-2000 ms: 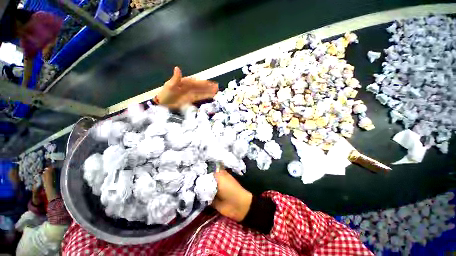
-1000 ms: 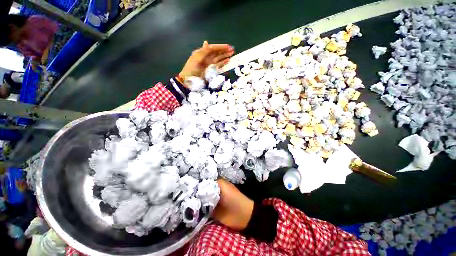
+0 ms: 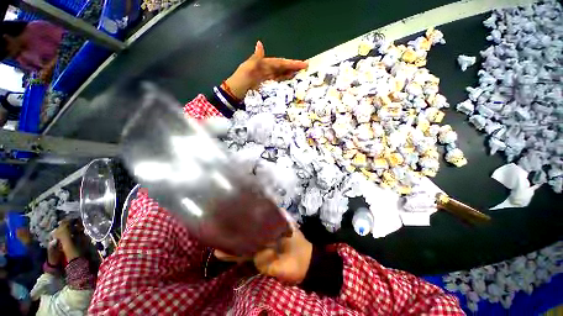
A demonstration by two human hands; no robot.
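My right hand (image 3: 287, 256) grips the rim of a shiny metal bowl (image 3: 197, 179), tipped steeply with its outside towards me and blurred. White bumpy moulded parts (image 3: 321, 179) lie heaped beyond its rim, against a pile of orange-and-white parts (image 3: 383, 117). My left hand (image 3: 262, 68) is at the heap's far edge, thumb up, fingers stretched out, holding nothing. The bowl's inside is hidden. A small bottle with a blue tip (image 3: 362, 221) lies by the near edge of the heap, beside white paper (image 3: 384, 216).
Small grey parts (image 3: 525, 86) are piled at the right, near a white scrap (image 3: 515, 185). A gold-coloured stick (image 3: 463, 208) lies beside the paper. A blue tray (image 3: 487, 299) with white parts is at lower right. Another bowl (image 3: 97, 199) and other people's arms show at left.
The bowl has been raised and tipped over towards the bench; its white parts have left it and the heap has spread towards the bottle and paper. My left hand has moved slightly right.
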